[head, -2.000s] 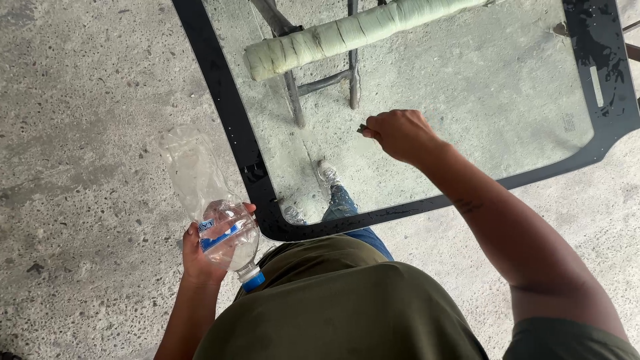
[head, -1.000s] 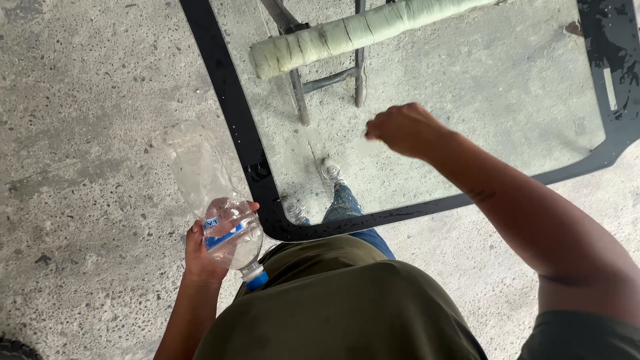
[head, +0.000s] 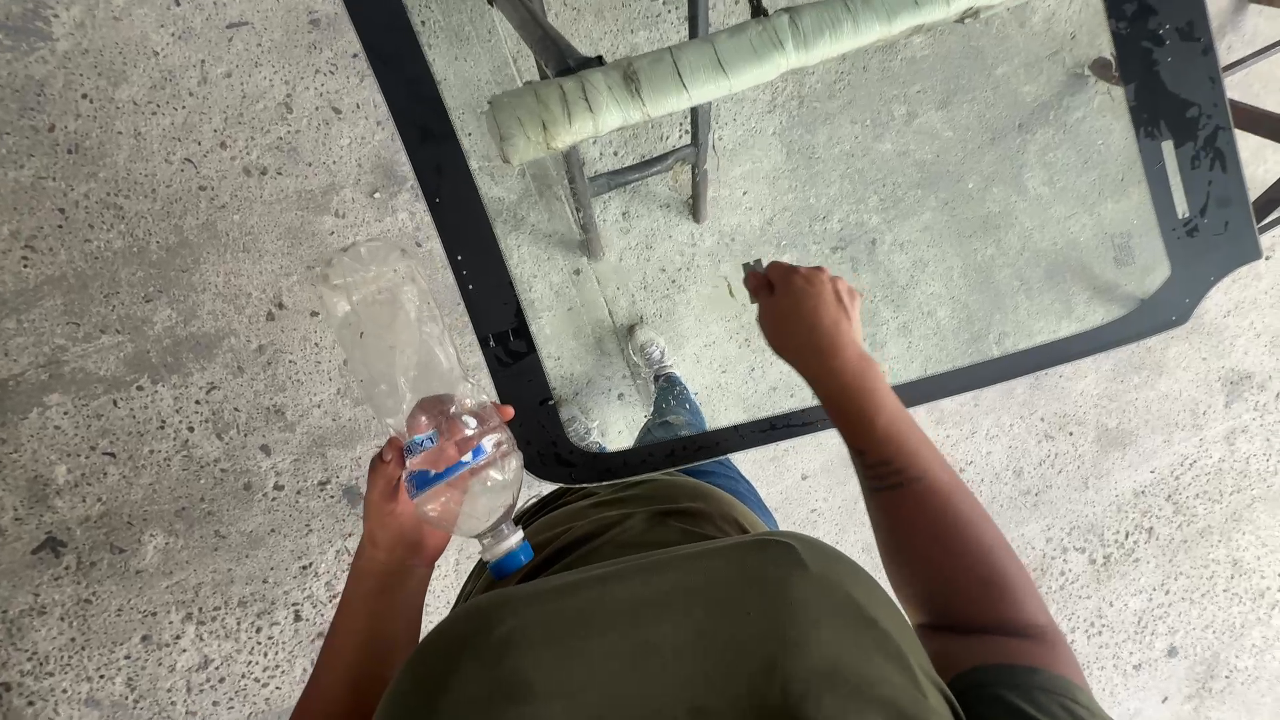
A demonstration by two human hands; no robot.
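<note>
Clasped in my left hand is a clear plastic bottle with a blue cap and a blue label, its capped end toward my body. The bottle lies beside the left edge of a pane of vehicle glass with a black border. Over the pane, my right hand pinches a small thin metal blade between thumb and fingers. Whether the blade touches the glass, I cannot tell. A small greenish fleck shows just left of that hand.
A wrapped, padded bar and dark metal stand legs show at the pane's upper part. More dark metal bars are at the far right. Rough concrete floor surrounds the pane; my shoes show through the glass.
My right hand has turned a little, and the metal blade shows again, after being hidden one second ago. My left hand keeps its hold on the bottle.
</note>
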